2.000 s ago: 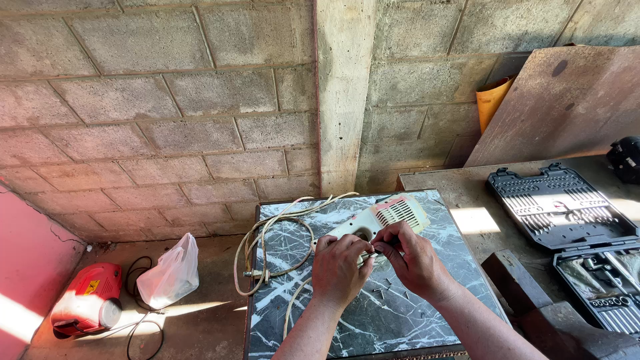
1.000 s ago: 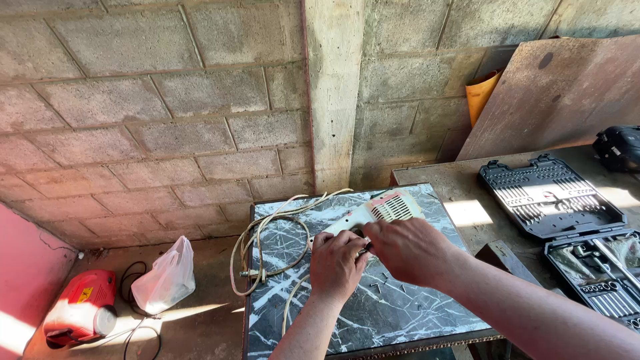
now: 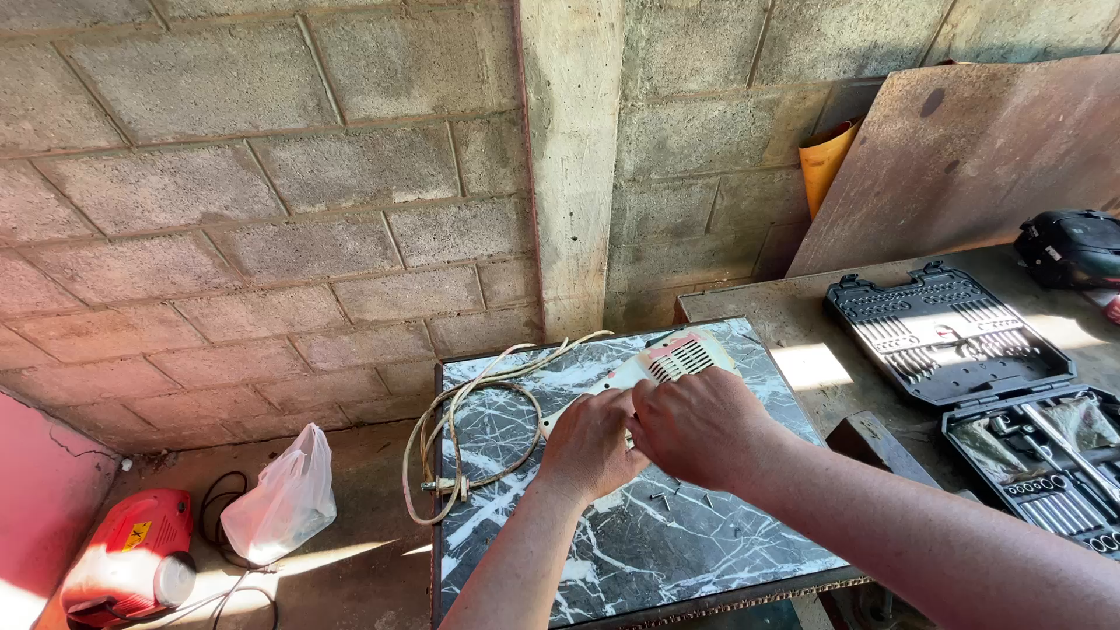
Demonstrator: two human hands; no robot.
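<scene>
A white plastic power-tool housing (image 3: 681, 354) with vent slots lies on a marble-patterned tabletop (image 3: 665, 551). Over its near part, my left hand (image 3: 591, 446) has its fingers curled against the housing. My right hand (image 3: 704, 429) is bent into a fist and meets the left hand; whatever its fingers hold is hidden beneath it. Several small screws (image 3: 662, 501) are scattered on the tabletop just nearer than the hands. A pale power cord (image 3: 455, 420) with its plug (image 3: 444, 486) lies coiled over the tabletop's left edge.
An open socket tool case (image 3: 949, 337) lies on the workbench (image 3: 752, 302) at right, near a metal block (image 3: 884, 446) and a black case (image 3: 1072, 249). A rusty metal sheet (image 3: 971, 157) leans on the block wall. A red machine (image 3: 136, 556) and a plastic bag (image 3: 284, 503) stand on the floor at left.
My right hand has turned from a raised pinch, two seconds ago, into a palm-down fist close against my left hand. The left hand stays at the housing.
</scene>
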